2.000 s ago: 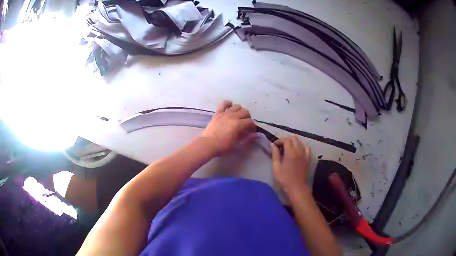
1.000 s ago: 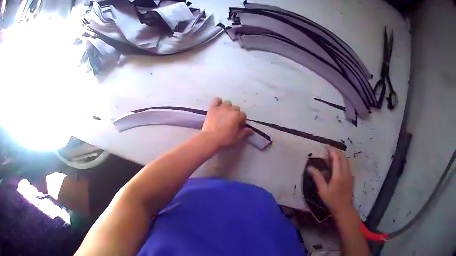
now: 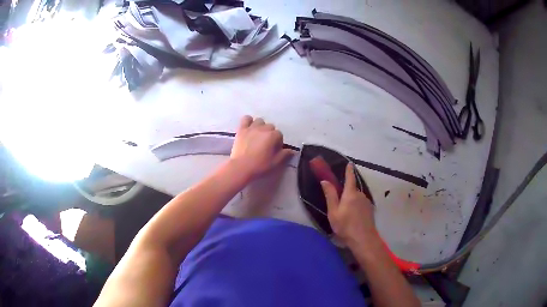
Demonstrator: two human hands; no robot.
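The curved band piece (image 3: 195,145), grey-lilac with a dark edge, lies on the white table in front of me. My left hand (image 3: 259,144) presses on its right part and hides some of it. My right hand (image 3: 351,207) is closed around the reddish-brown handle of the dark, pointed iron (image 3: 312,189). The iron sits at the right end of the band, close to my left hand, and hides that end. A thin dark strip (image 3: 390,172) lies on the table to the right of the iron's tip.
A tangled bundle of grey and dark bands (image 3: 204,42) lies at the far left. Fanned bands (image 3: 384,72) lie at the far right, beside black scissors (image 3: 472,99). The iron's red-orange and grey cord (image 3: 486,240) runs off right. A very bright light glares at left.
My right hand has let go of the band's end, taken the iron's handle and moved the iron left to that end. My left hand stays on the band, slightly farther left.
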